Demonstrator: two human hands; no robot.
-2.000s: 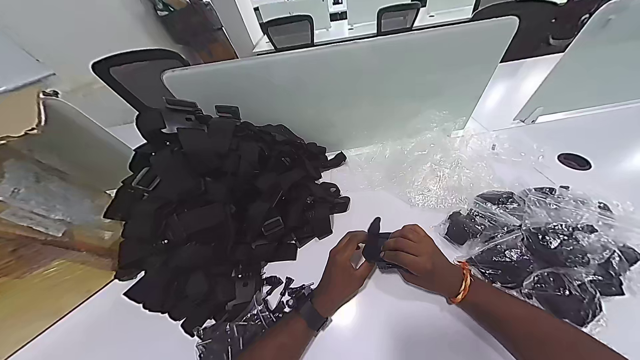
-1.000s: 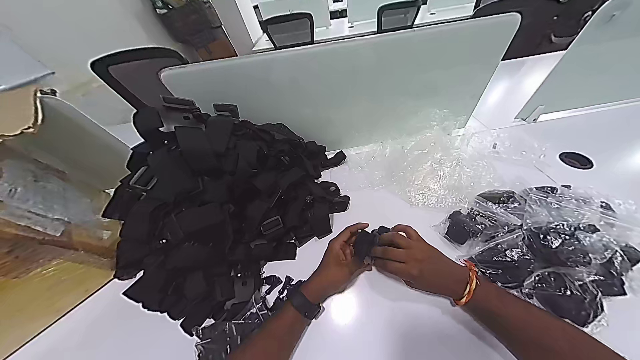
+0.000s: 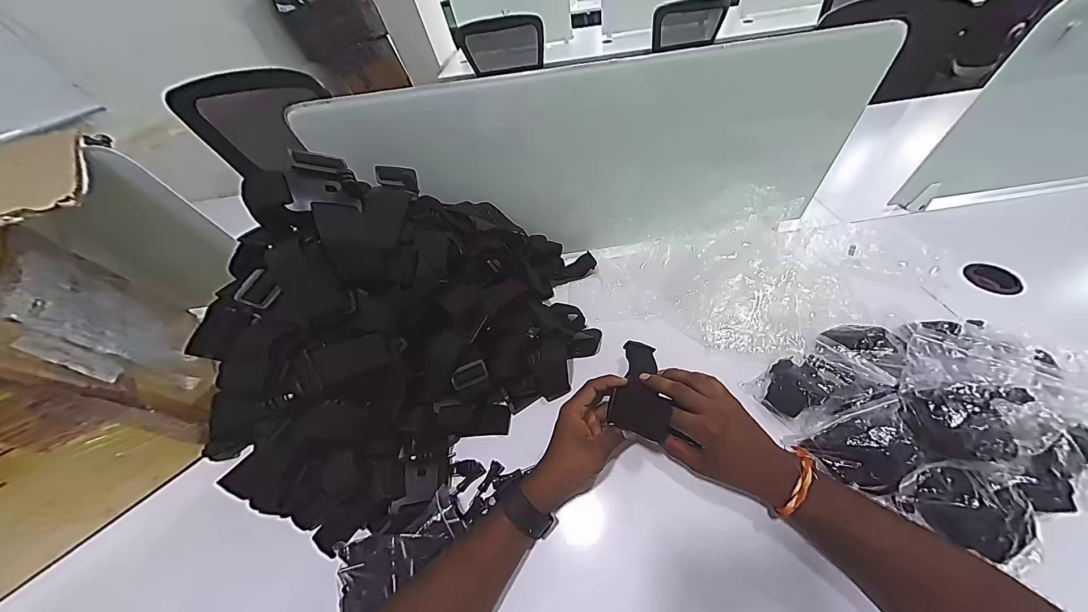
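Both hands hold a folded black fabric strap (image 3: 642,411) above the white desk, its narrow end standing up at the top. My left hand (image 3: 588,429) grips the strap's left edge with fingers and thumb. My right hand (image 3: 701,421) holds its right side, fingers over the upper part. Just left of the hands rises a large pile of black webbing straps (image 3: 365,340) with buckles. To the right lie black items in clear plastic bags (image 3: 884,433); what they are exactly I cannot tell.
Crumpled clear plastic wrap (image 3: 748,297) lies behind the hands, before a frosted partition (image 3: 595,144). A plastic packet of small dark pieces (image 3: 391,565) is beside my left forearm. A cardboard box (image 3: 93,374) stands at the left. A round cable grommet (image 3: 993,279) sits in the desk.
The black strap, bunched between my fingers a second ago, now shows a flat, wider face with one end upright. Both hands stay around it at nearly the same place.
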